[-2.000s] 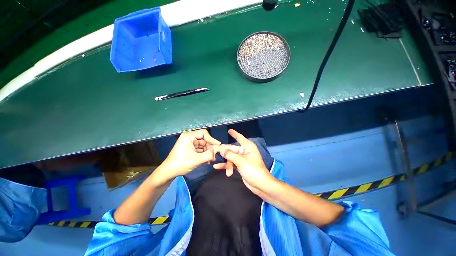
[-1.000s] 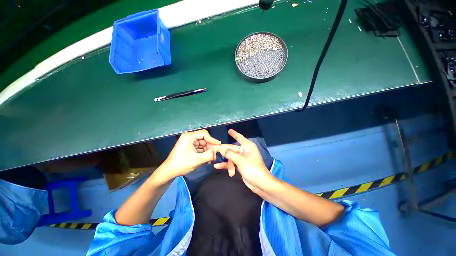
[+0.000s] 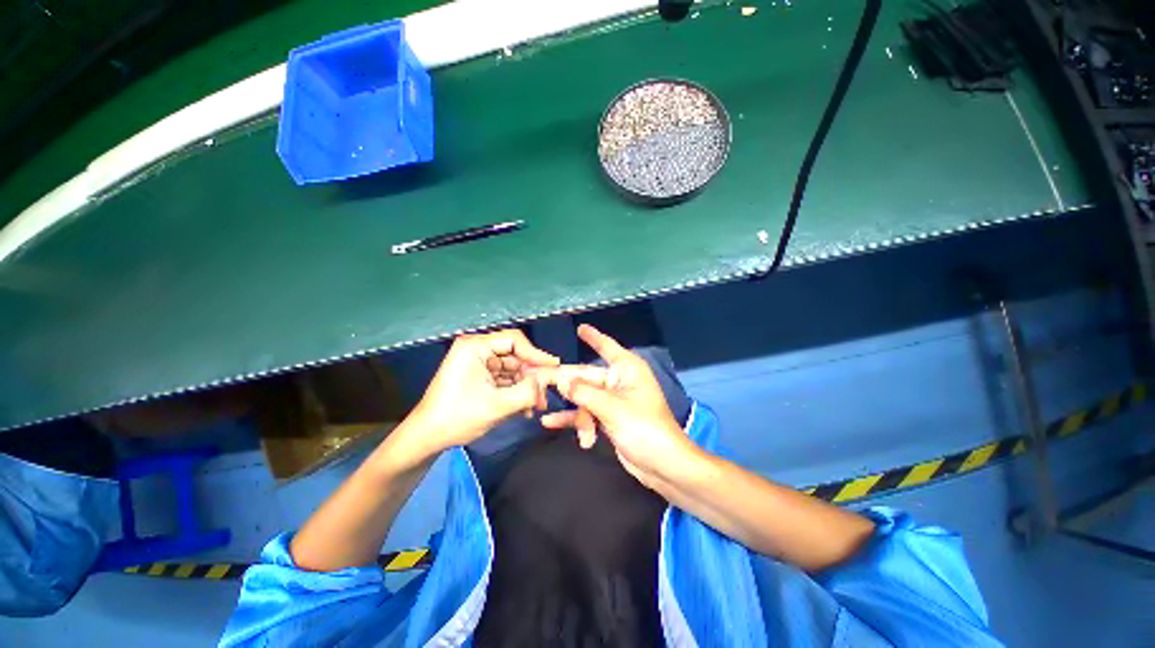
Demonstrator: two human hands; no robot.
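My left hand and my right hand are bare and meet at the fingertips over my lap, just off the near edge of the green bench. The thumb and index fingertips of both hands are pinched together. Any small part between them is hidden or too small to tell. Some fingers of my right hand are spread. On the bench beyond lie a dark pen-like stick with a silvery tip and a round black-rimmed dish filled with tiny silvery and brownish grains.
A blue open bin stands at the far left of the bench. A black cable crosses the bench right of the dish. A pile of dark parts and a black parts tray are at the right. A blue stool is at lower left.
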